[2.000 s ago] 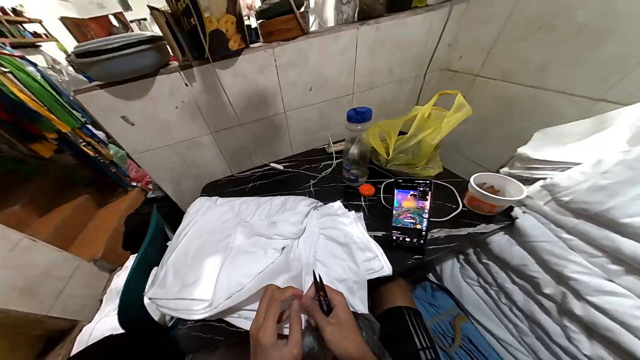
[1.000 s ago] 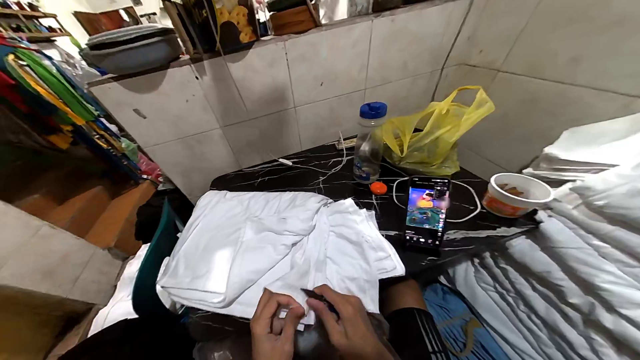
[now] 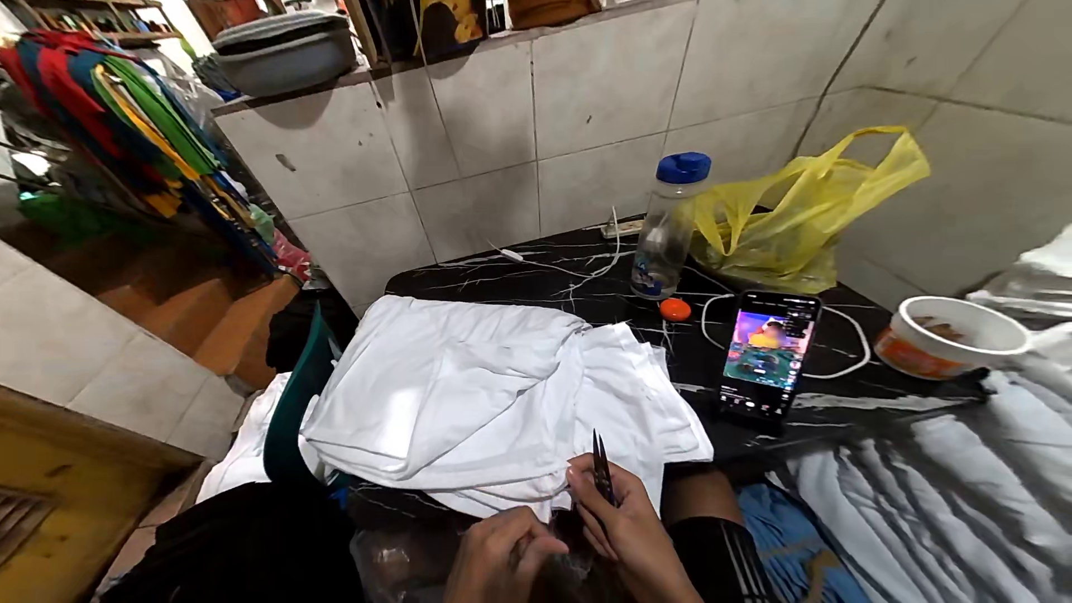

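Observation:
White folded cloth garments (image 3: 469, 394) lie in a stack on the black marbled table (image 3: 452, 280). At their near edge my right hand (image 3: 624, 523) grips small dark thread snips (image 3: 602, 473), whose two pointed blades aim up and away from me. Its fingertips touch the edge of the white cloth. My left hand (image 3: 507, 553) is just left of it, fingers curled with the thumb toward the right hand. Whether anything is between the left fingers cannot be told.
Beyond the cloth stand a clear bottle with a blue cap (image 3: 663, 234), a yellow plastic bag (image 3: 787, 222) and an orange round object (image 3: 675, 310). A lit smartphone (image 3: 766, 356), a white cable and a white tub (image 3: 950, 335) are at right. White cloth is heaped right; a green chair (image 3: 289, 419) is left.
The snips now point upward, where a second ago they lay lower and more sideways in my right hand. My left hand has moved a little apart from the cloth edge.

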